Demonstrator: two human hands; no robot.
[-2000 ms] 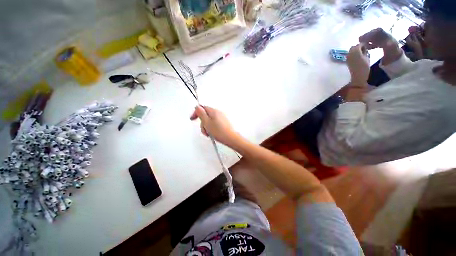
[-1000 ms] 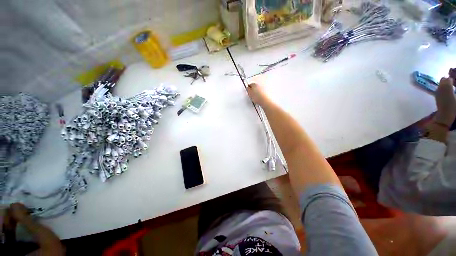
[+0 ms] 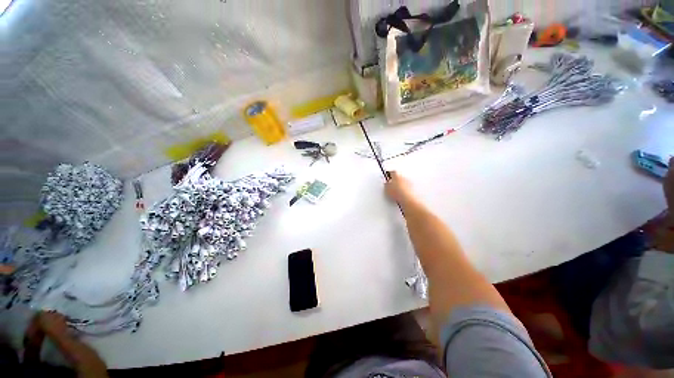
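My right hand (image 3: 395, 184) is stretched out low over the white tabletop at the dark seam. Its fingers are closed around the wire end of a few thin white cable harnesses (image 3: 418, 283). Their white connector ends lie near the table's front edge, beside my forearm. My forearm hides most of the cables, and the fingertips are small and blurred. Fine loose wires (image 3: 369, 152) show just beyond the fingers. My left hand is not in view.
A large harness pile (image 3: 210, 221) lies left; a phone (image 3: 302, 280), green-white box (image 3: 315, 192) and keys (image 3: 318, 150) lie nearer. A red-banded cable (image 3: 429, 139), wire bundle (image 3: 547, 100) and tote bag (image 3: 436, 66) are behind. Other people's hands show at both edges.
My right hand moved from holding the harness over my lap to low over the table, the connectors now on the tabletop. The view swung left and up, bringing in a left neighbour's hand and another pile.
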